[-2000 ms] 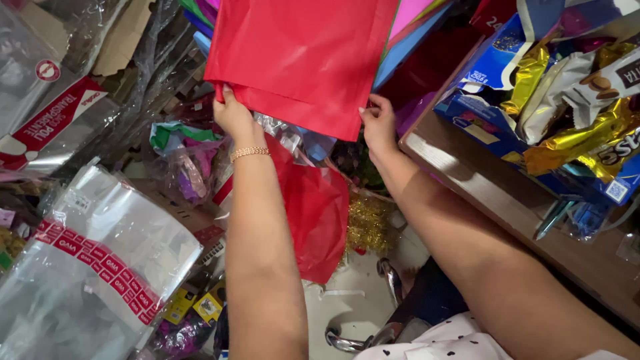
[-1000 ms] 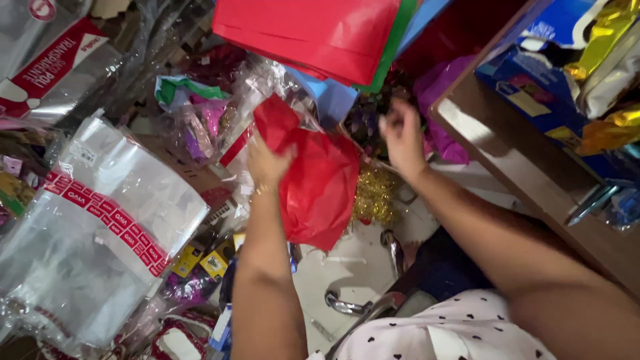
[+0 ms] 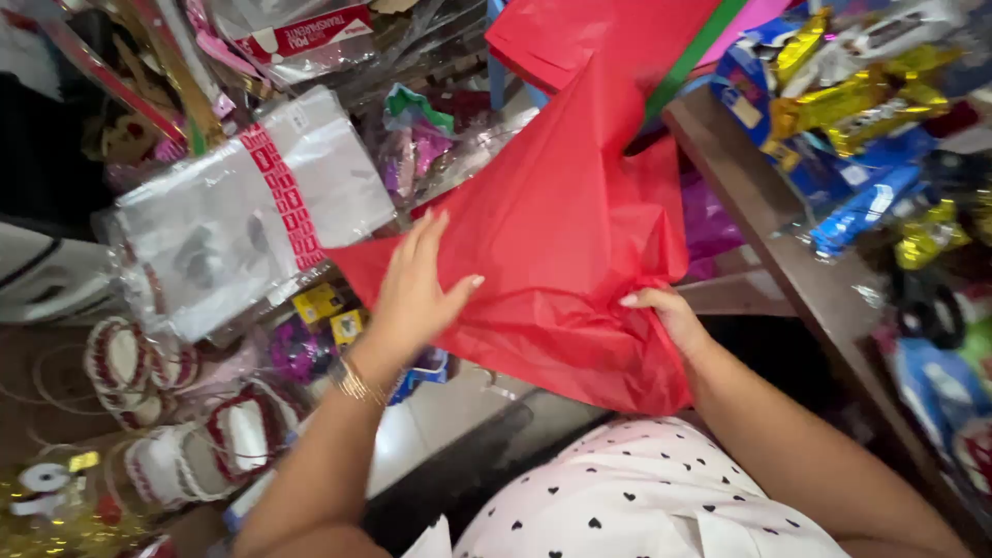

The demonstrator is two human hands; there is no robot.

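A large red sheet of thin, fabric-like material (image 3: 542, 232) spreads, creased, in front of my body. My right hand (image 3: 666, 310) grips its bunched lower right part, thumb on top. Flat against its left side lies my left hand (image 3: 422, 279), fingers apart and thumb spread, wearing a gold bracelet at the wrist. Beyond the sheet, at the top, is a stack of red sheets (image 3: 535, 46) with a green edge (image 3: 690, 62) and a pink one (image 3: 744, 31) beside it. How the held sheet meets that stack is unclear.
Clear plastic bags with a red printed band (image 3: 341, 163) lie to the left. Small woven baskets (image 3: 240, 434) are at lower left. A brown wooden table edge (image 3: 775, 201) runs down the right, bearing a blue box (image 3: 744, 108) of shiny wrapped snacks. Packaged items (image 3: 418, 147) fill the upper middle.
Two seconds ago both hands were at the edge of the upper red stack. The smaller red bundle my left hand touched one second ago now appears as a wide sheet, with my right hand gripping it.
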